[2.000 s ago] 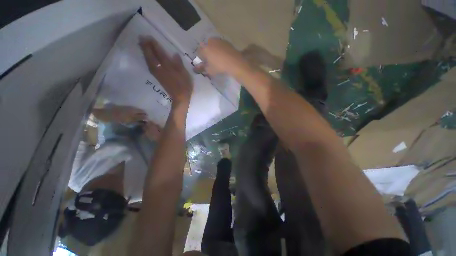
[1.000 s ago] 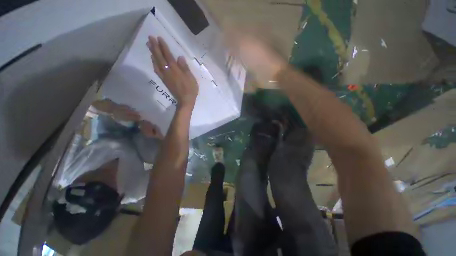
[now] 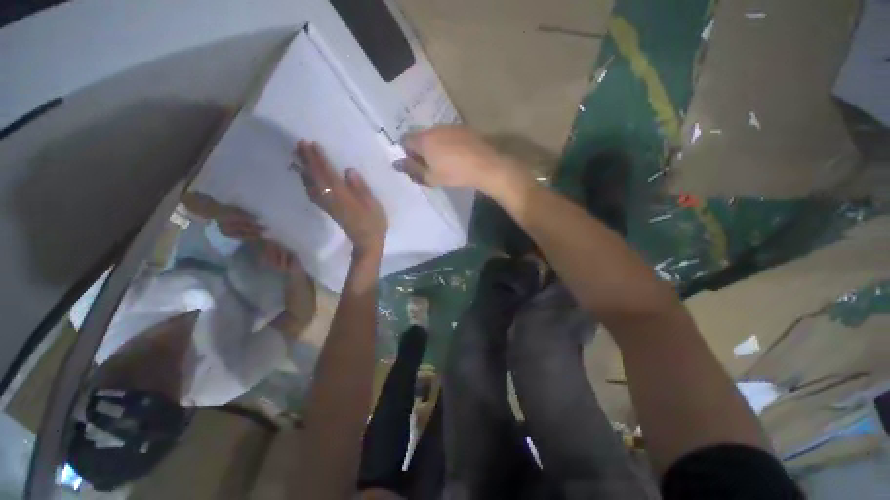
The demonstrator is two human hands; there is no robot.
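Note:
A white printed retail carton (image 3: 117, 186) runs across the upper left, with a dark rectangle and a black stripe on its sides. Its white end flap (image 3: 283, 93) faces me. My left hand (image 3: 342, 200) lies on the flap with its fingers apart, and a ring shows on one finger. My right hand (image 3: 439, 156) is at the flap's right edge by a small white tuck tab (image 3: 397, 152). Its fingers are bent at the tab; whether they grip it is not clear.
A co-worker (image 3: 195, 332) is at the lower left, hands near the carton's edge. Brown cardboard sheets (image 3: 761, 107) lie on the green floor (image 3: 625, 107) with white scraps. Legs and feet show at the bottom centre. A white piece (image 3: 747, 346) lies at the right.
My right hand, blurred and off the edge a second ago, is back at the flap's edge. My left hand has slid slightly down over the lettering. The co-worker has shifted down and left.

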